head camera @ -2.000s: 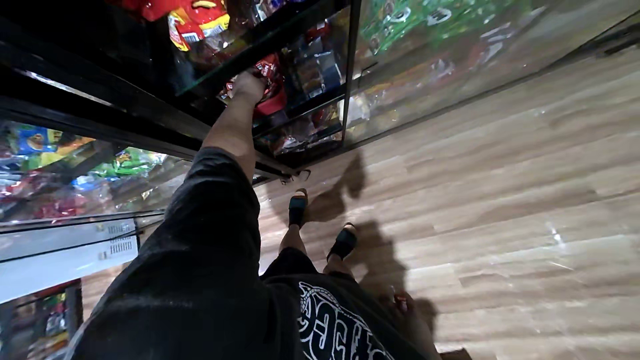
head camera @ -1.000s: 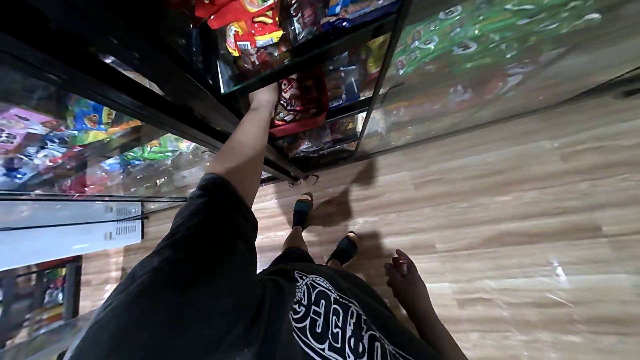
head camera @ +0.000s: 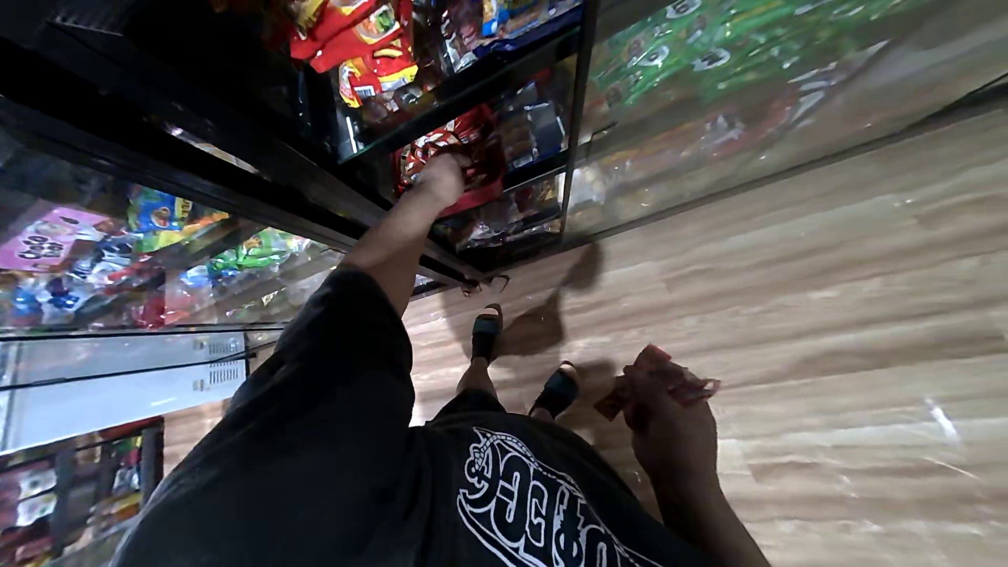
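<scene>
My left hand (head camera: pixel 442 179) reaches into a red tub (head camera: pixel 482 193) on a lower shelf of a dark glass display case. Small red and brown wrapped packets (head camera: pixel 441 143) fill the tub; my fingers are partly hidden among them, so their grip does not show. Out over the wood-look floor, my right hand (head camera: pixel 665 409) is closed on several small red wrapped packets (head camera: pixel 687 386), which stick out past the fingers. Red and yellow snack bags (head camera: pixel 374 47) lie on the glass shelf above the tub.
A glass panel (head camera: pixel 756 118) with green packets behind it runs along the right. Another glass case (head camera: pixel 157 276) with colourful packets stands at the left, above a white vented unit (head camera: pixel 126 378). My sandalled feet (head camera: pixel 484 331) are near the case's base.
My right hand has come further into view, with more red packets showing in it. My left hand has moved from the tub's near edge, one second ago, to over the packets inside.
</scene>
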